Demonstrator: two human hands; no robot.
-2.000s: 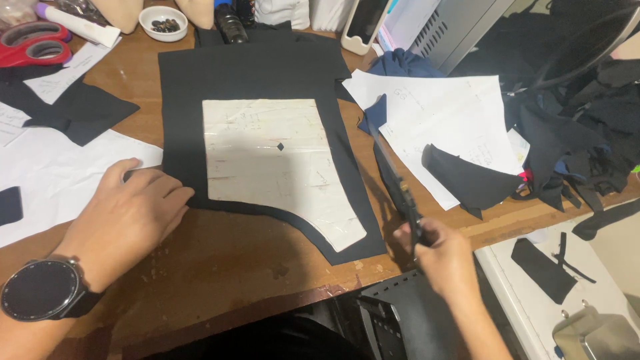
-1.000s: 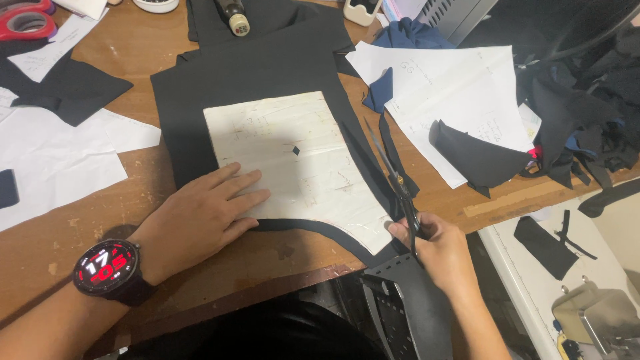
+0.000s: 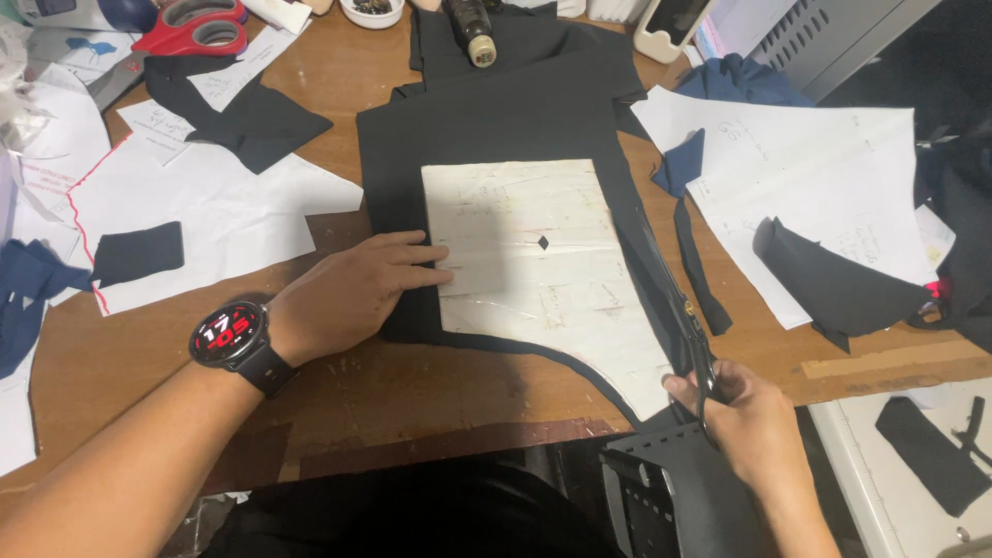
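Observation:
Black fabric (image 3: 496, 128) lies on the wooden table with a white paper sewing pattern (image 3: 527, 263) on top of it. My left hand (image 3: 364, 283), a watch on its wrist, rests flat with its fingertips on the pattern's left edge and the fabric beside it. Black-handled fabric scissors (image 3: 701, 349) are in my right hand (image 3: 744, 418) at the pattern's lower right corner. Their blades point away from me along the fabric's right margin; how far they are apart is hard to tell. A narrow black fabric strip (image 3: 694, 267) lies right of the blades.
Red-handled scissors (image 3: 194, 31), white paper pieces (image 3: 209, 225) and black scraps (image 3: 279, 124) lie on the left. A small bottle (image 3: 471, 35) rests on the fabric's far part. To the right are another paper pattern (image 3: 814, 170) and a black offcut (image 3: 837, 287). The table's front edge (image 3: 434, 449) is near me.
My left hand has moved from the table beside the fabric onto the pattern, then back toward its left edge. The scissors in my right hand now lie closer along the pattern's right side.

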